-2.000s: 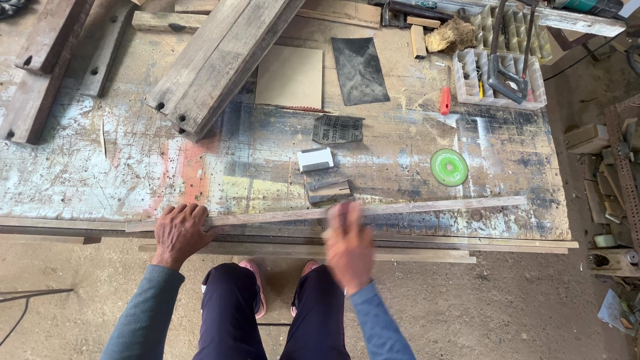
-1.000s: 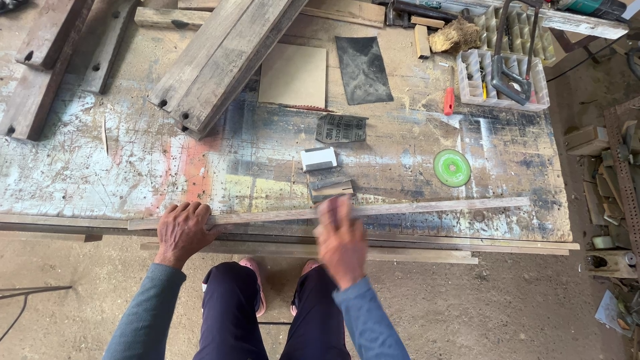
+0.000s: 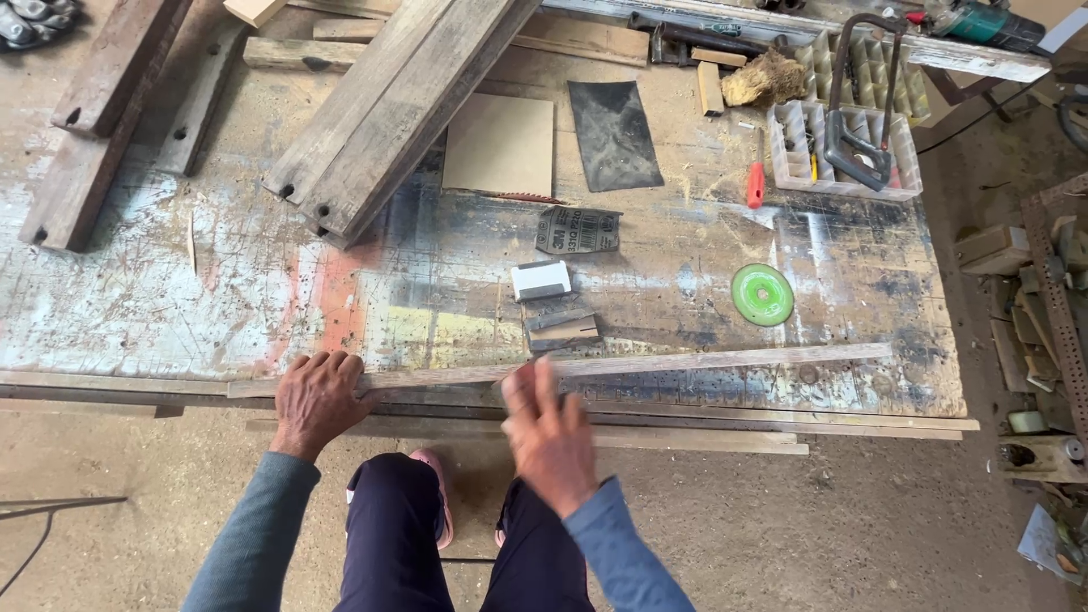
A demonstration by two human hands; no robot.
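Note:
A long thin wooden strip (image 3: 722, 360) lies along the front edge of the workbench (image 3: 663, 314). My left hand (image 3: 319, 399) grips it near its left end. Blurred by motion, my right hand (image 3: 551, 433) presses a reddish-brown piece of sandpaper (image 3: 525, 382) on the middle of the strip. Just beyond it lie a block wrapped in sandpaper (image 3: 563, 330) and a white block with dark ends (image 3: 542, 280). Farther back are a curled 3M sandpaper piece (image 3: 578, 231), a dark abrasive sheet (image 3: 615, 136) and a flat square board (image 3: 500, 144).
Heavy timbers with holes (image 3: 374, 127) lie at the back left. A green disc (image 3: 762, 294), a red-handled screwdriver (image 3: 755, 183), a clear compartment box (image 3: 905, 183) and a hacksaw (image 3: 837, 136) are on the right. More strips (image 3: 697, 439) run along the bench's front edge.
My right hand is at about the middle of the strip in every frame, blurred, with small shifts in place. My left hand stays on the strip's left part.

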